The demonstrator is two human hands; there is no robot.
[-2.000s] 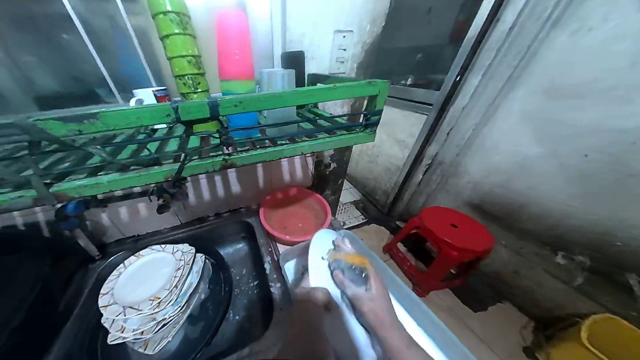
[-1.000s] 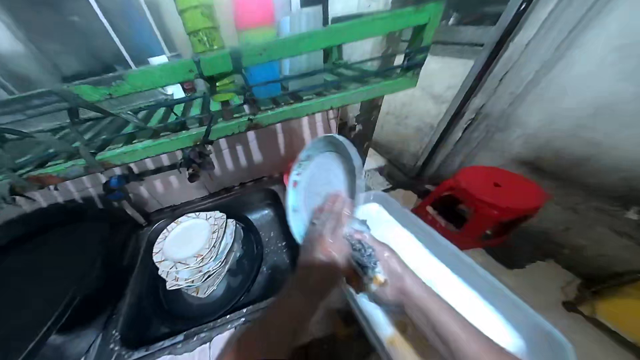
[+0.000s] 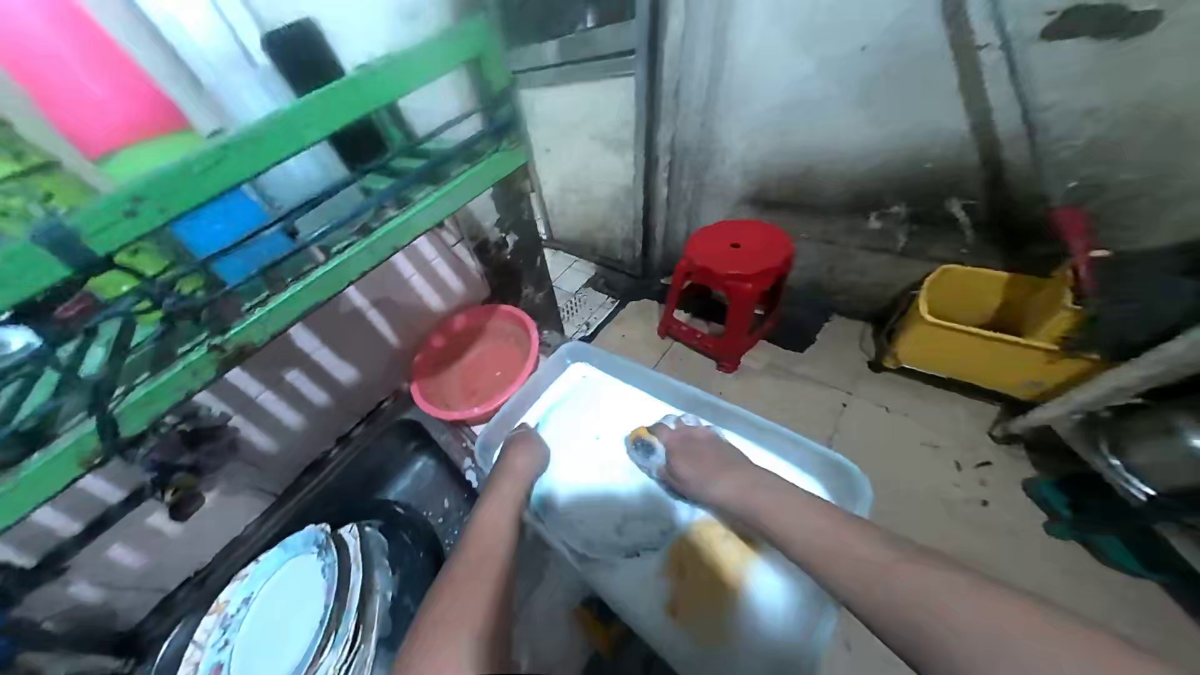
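My right hand (image 3: 698, 457) is closed around a soapy sponge (image 3: 647, 450), over a translucent plastic tub (image 3: 848, 478) with a bright white inside. Near the tub's left side is my left hand (image 3: 523, 452); its fingers are mostly hidden, and whether it grips a plate or the tub cannot be told. A rounded greyish shape, possibly a plate, lies blurred in the tub below both hands. To the lower left, a stack of patterned plates (image 3: 286, 600) stands in a black basin (image 3: 417, 548) in the dark sink (image 3: 422, 473).
A pink plastic basin (image 3: 476, 364) sits beyond the sink corner. The green rack (image 3: 375, 225) runs along the left with cups on it. On the tiled floor stand a red plastic stool (image 3: 736, 272) and a yellow mop bucket (image 3: 994, 328). Metal pots (image 3: 1162, 450) are at the right edge.
A second ago both hands held a round plate up near the sink; now they are lower, over the tub, and apart. The view has swung to the right.
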